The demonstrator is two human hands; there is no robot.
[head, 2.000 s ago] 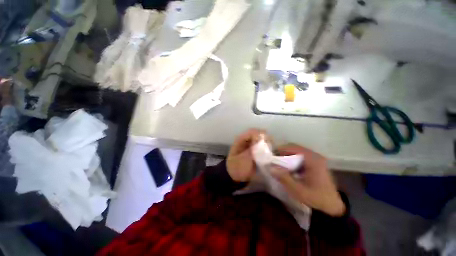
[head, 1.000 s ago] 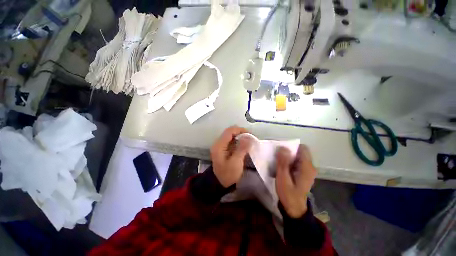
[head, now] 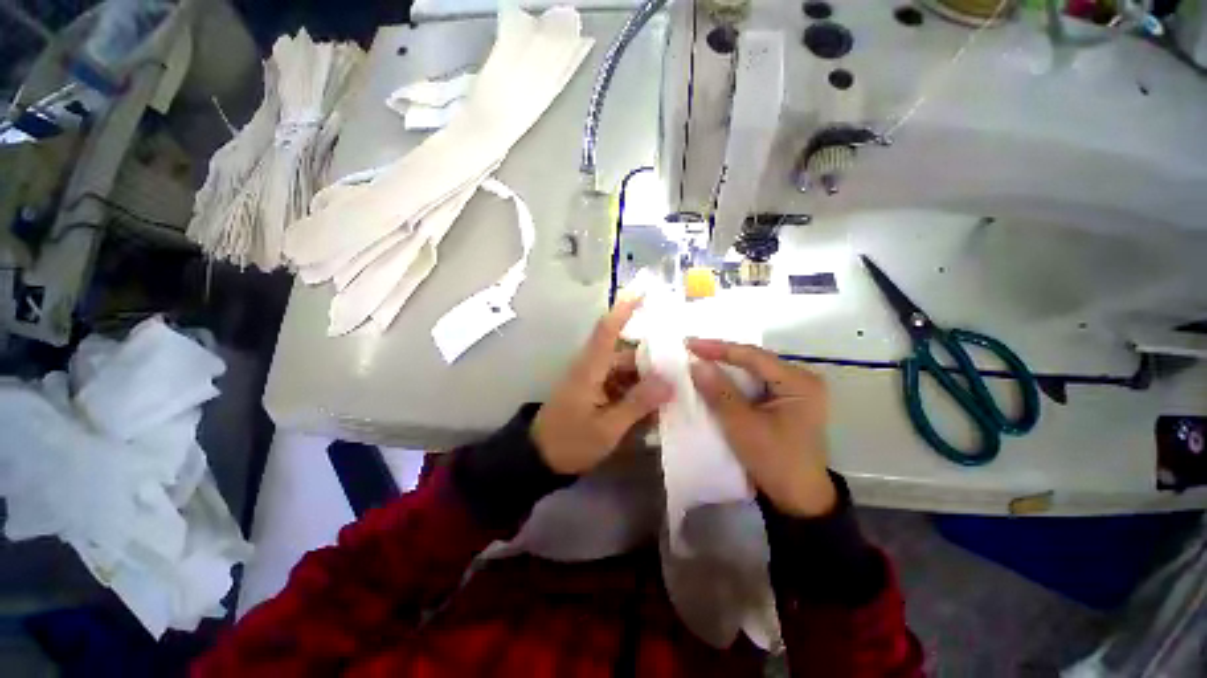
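Note:
A white folded band piece (head: 699, 457) runs from the bright needle area over the table's front edge onto my lap. My left hand (head: 592, 404) grips its left side just in front of the needle. My right hand (head: 774, 421) holds its right side, with the index finger stretched toward the presser foot. The sewing machine's head (head: 1032, 119) stands at the upper right. The yellow-orange block (head: 700, 282) sits beside the needle. Glare hides where the band's far end meets the presser foot.
Green-handled scissors (head: 965, 384) lie right of the needle. Cream strips (head: 424, 186) and a white label (head: 473, 327) lie left on the table (head: 357, 384), with a tied bundle (head: 278, 166) beyond. A white fabric heap (head: 119, 464) is lower left. A partly covered black phone (head: 361, 477) lies below the edge.
Both hands have moved forward from the table's front edge to the needle area, carrying the band's far end there. The band now hangs lengthwise toward my lap. My left sleeve now partly covers the phone.

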